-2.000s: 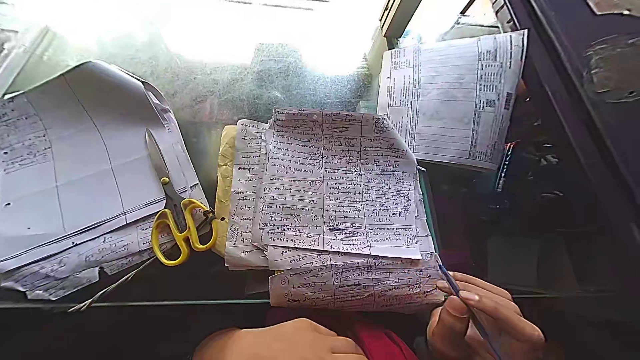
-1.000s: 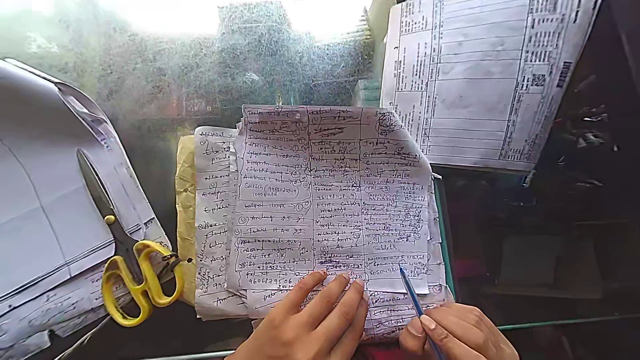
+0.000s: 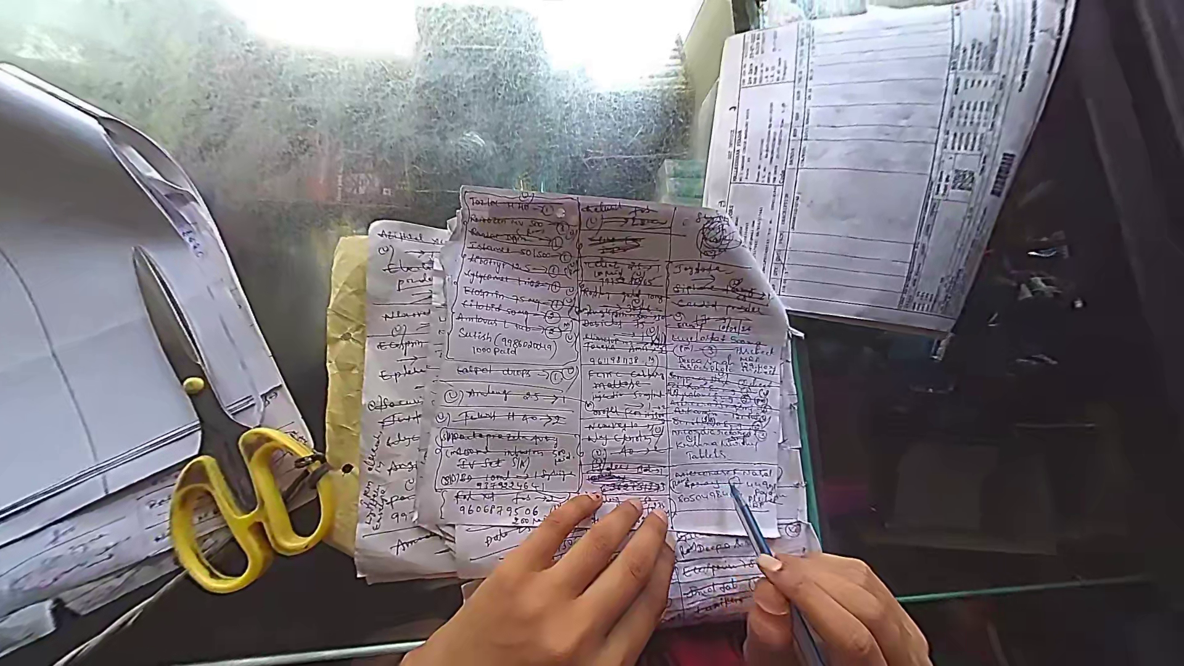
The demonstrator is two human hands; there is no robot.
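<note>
My right hand [image 3: 828, 606] grips a blue pen [image 3: 763, 541], its tip at the lower right part of the top handwritten sheet [image 3: 624, 370]. Flat on that sheet's lower edge rests my left hand [image 3: 587, 578], fingers slightly spread and holding nothing. The sheet is covered with handwritten lists in columns, many lines struck through, and lies on a stack of similar sheets [image 3: 393, 407]. Yellowish crumpled paper [image 3: 347, 370] shows along the stack's left side. Scissors with yellow handles [image 3: 250, 499] lie left of the stack, blades slightly apart.
Larger papers [image 3: 83, 305] are piled at the left, partly under the scissors. A printed form [image 3: 869, 166] lies at the upper right. The glass surface [image 3: 333, 129] reflects bright light at the top, and its green edge [image 3: 1027, 587] runs along the near side.
My left hand has moved up from the near edge onto the sheet. My right hand holds the pen throughout, its tip now over the written sheet. The view has moved closer.
</note>
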